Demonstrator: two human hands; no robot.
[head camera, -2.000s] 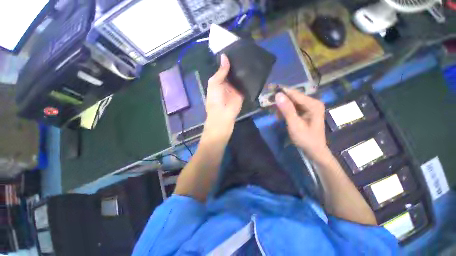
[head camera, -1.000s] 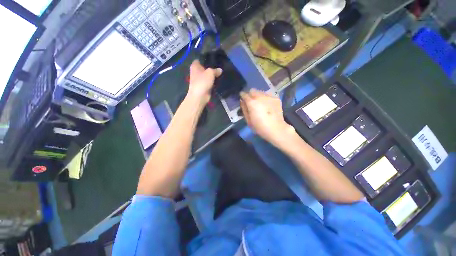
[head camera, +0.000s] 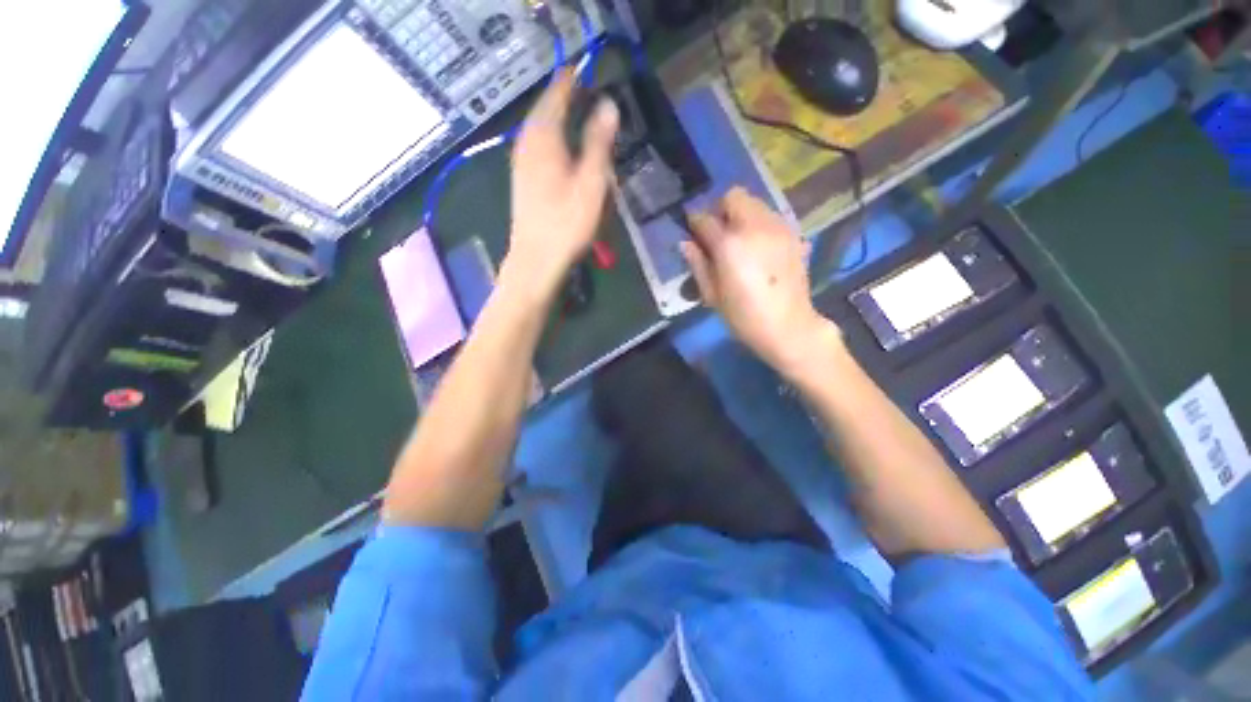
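A dark phone-like unit (head camera: 661, 165) lies on the right blue-grey plate (head camera: 663, 244). My left hand (head camera: 564, 178) is at the unit's upper left edge, fingers spread, with thumb near its top; whether it grips the unit is unclear. My right hand (head camera: 748, 261) is at the unit's lower end, fingers curled together; what is between the fingertips is hidden. A pinkish-purple phone (head camera: 423, 298) lies on the left plate (head camera: 471, 273), partly behind my left forearm.
A black mouse (head camera: 826, 65) lies on a yellow-brown mat (head camera: 919, 103). A tester (head camera: 329, 117) with blue cables (head camera: 471, 150) stands at the back left. A black tray (head camera: 1022, 359) holds several units at right. A red object (head camera: 602, 254) lies mid-bench.
The dark unit has gone from raised and tilted in my left hand to lying on the right plate. My left hand has opened out at its upper end. The camera view has shifted.
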